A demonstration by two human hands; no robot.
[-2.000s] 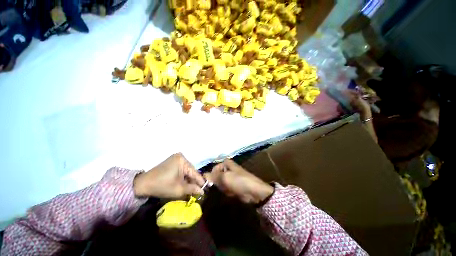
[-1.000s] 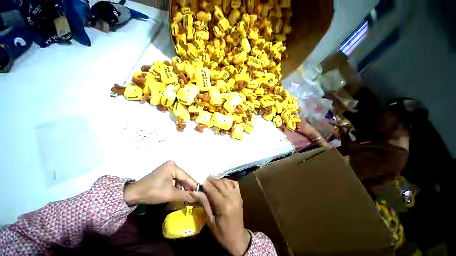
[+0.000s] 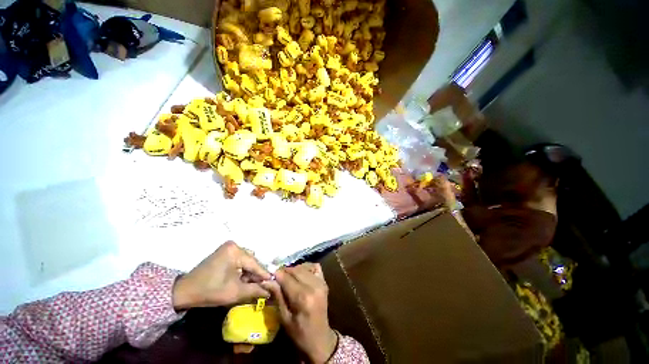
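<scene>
A yellow plush keychain toy (image 3: 250,324) hangs below my hands by its short yellow strap (image 3: 260,304), above my lap. My left hand (image 3: 222,277) pinches at the top of the strap, with thumb and forefinger closed. My right hand (image 3: 304,295) meets it there, its fingertips touching my left fingertips. The metal hardware and whatever small piece is between the fingertips are mostly hidden. Loose loop fasteners (image 3: 171,206) lie as thin dark lines on the white table.
A large yellow toy pile (image 3: 285,114) spills from a tipped supply carton (image 3: 420,53). A brown receiving carton (image 3: 434,291) stands right of my lap. Blue plush toys (image 3: 132,35) lie far left. A translucent sheet (image 3: 64,227) is on the table. Another person (image 3: 516,213) is at the right, near plastic bags (image 3: 413,135).
The view has shifted, so the pile sits further left. My right hand has turned more upright since the first frame and stays at my left fingertips. The toy still hangs below.
</scene>
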